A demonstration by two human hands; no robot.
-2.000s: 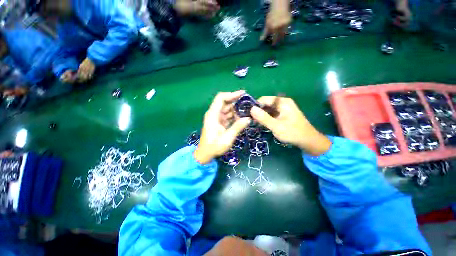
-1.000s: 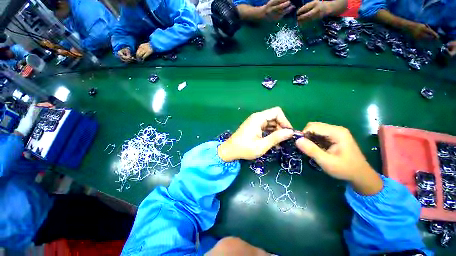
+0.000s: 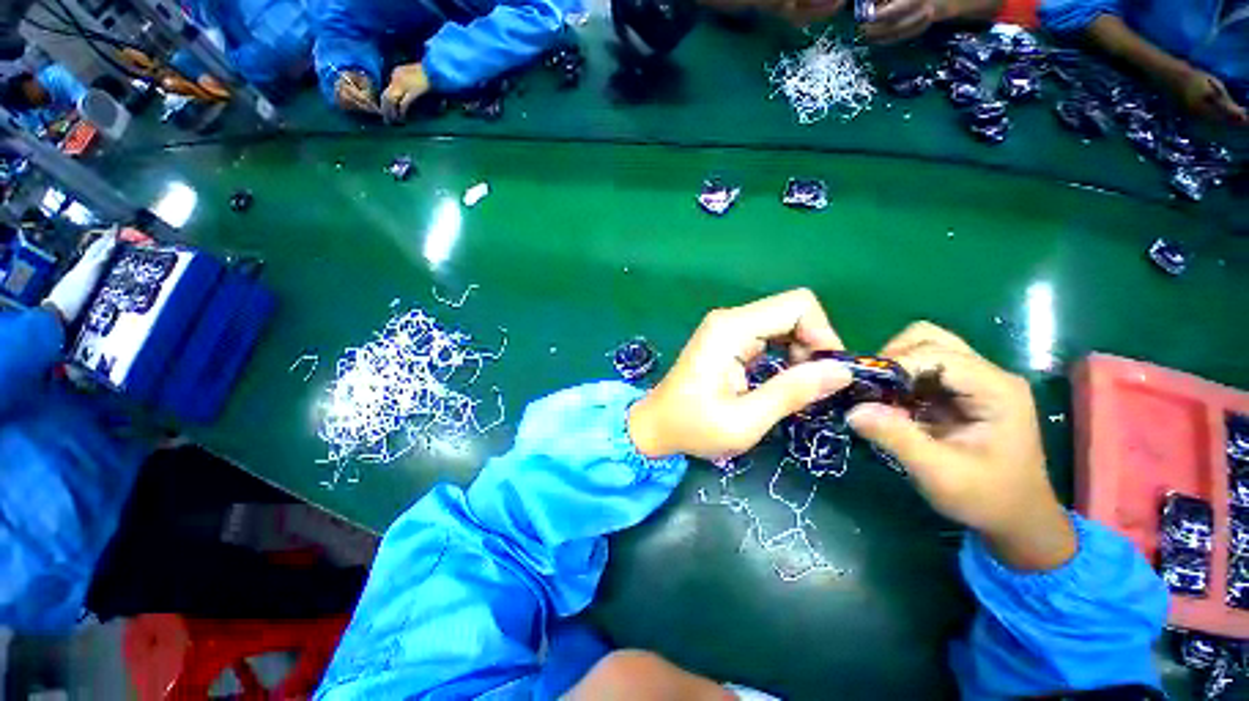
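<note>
My left hand [image 3: 747, 381] and my right hand [image 3: 966, 425] hold a dark shiny housing [image 3: 866, 370] between their fingertips, raised over the green belt and tilted. Its face is mostly hidden by my fingers. I cannot make out tweezers in either hand. More black housings [image 3: 822, 449] lie under my hands, partly hidden. One housing [image 3: 633, 359] lies beside my left hand. Loose white strands [image 3: 784, 527] lie just below my hands. A tangled pile of white strands [image 3: 397, 390] lies to the left.
A pink-red tray [image 3: 1126, 411] with black units stands at the right edge. A blue bin [image 3: 206, 336] with black units stands at the far left, a gloved hand at it. Single housings [image 3: 804, 193] lie farther back on the belt. Coworkers' hands [image 3: 384, 93] work across it.
The view has swung rightward since the oldest frame. The held housing, face visible two seconds ago, is now tilted. The housing beside my left hand shows more fully.
</note>
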